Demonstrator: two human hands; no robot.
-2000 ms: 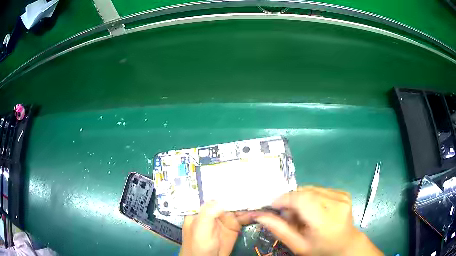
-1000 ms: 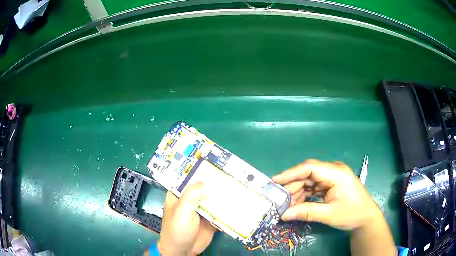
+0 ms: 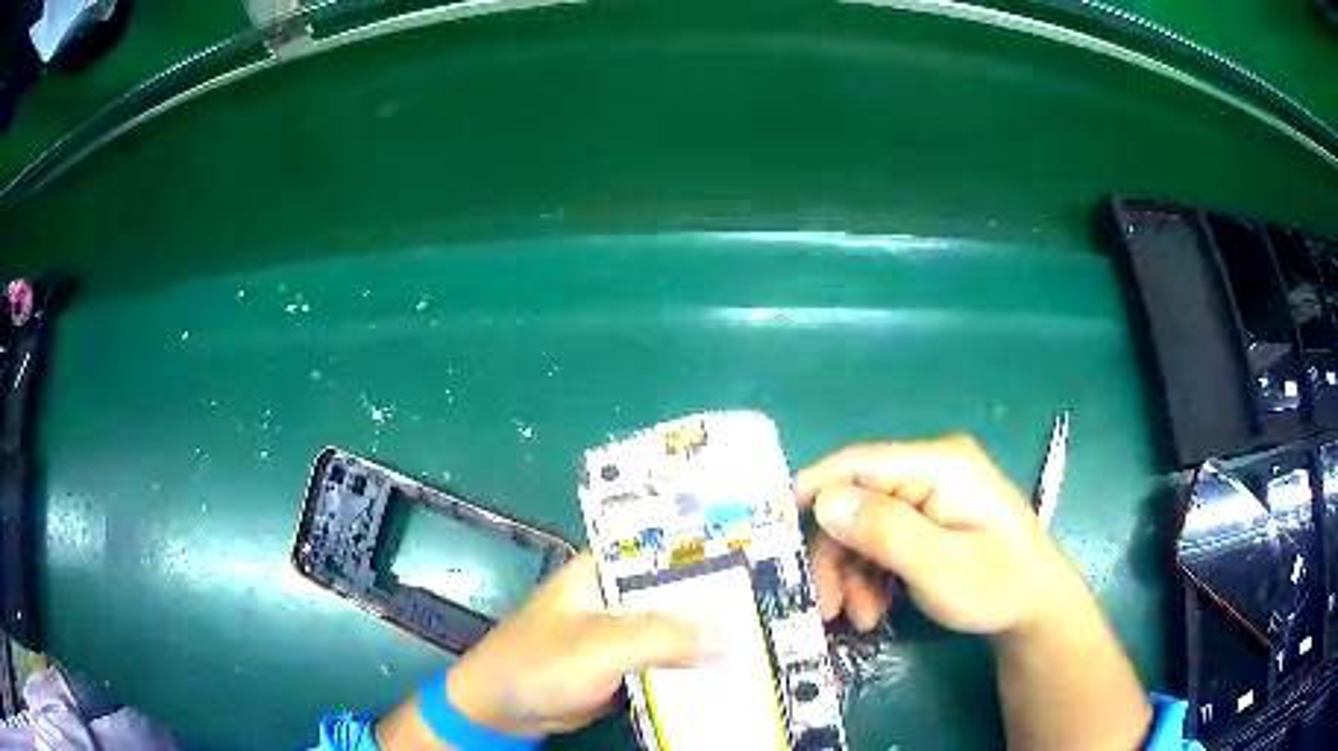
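My left hand (image 3: 565, 660) holds the phone screen assembly (image 3: 690, 506) from its left side, thumb across the large white battery (image 3: 712, 690). The board end points away from me; the near end is cut off by the picture's lower edge. My right hand (image 3: 917, 543) is at the phone's upper right edge, fingers bent, thumb and index finger close together; whether it grips the edge or a tiny part cannot be told. A spare mid-frame (image 3: 440, 550) with an orange rim lies on the green bench, left of my left hand. The loose pile (image 3: 869, 660) is partly hidden under my right hand.
Tweezers (image 3: 1052, 467) lie right of my right hand. A black phone tray (image 3: 1181, 330) with glossy screens stands at the right, a dark phone slab (image 3: 1247, 550) lying across it. Another black tray (image 3: 21, 484) is at the far left. A metal rail (image 3: 367, 41) curves across the far edge.
The phone has turned from lying sideways to nearly upright in the picture and moved nearer me. My right hand has gone from its lower end to the board end's side. The mid-frame's window is uncovered.
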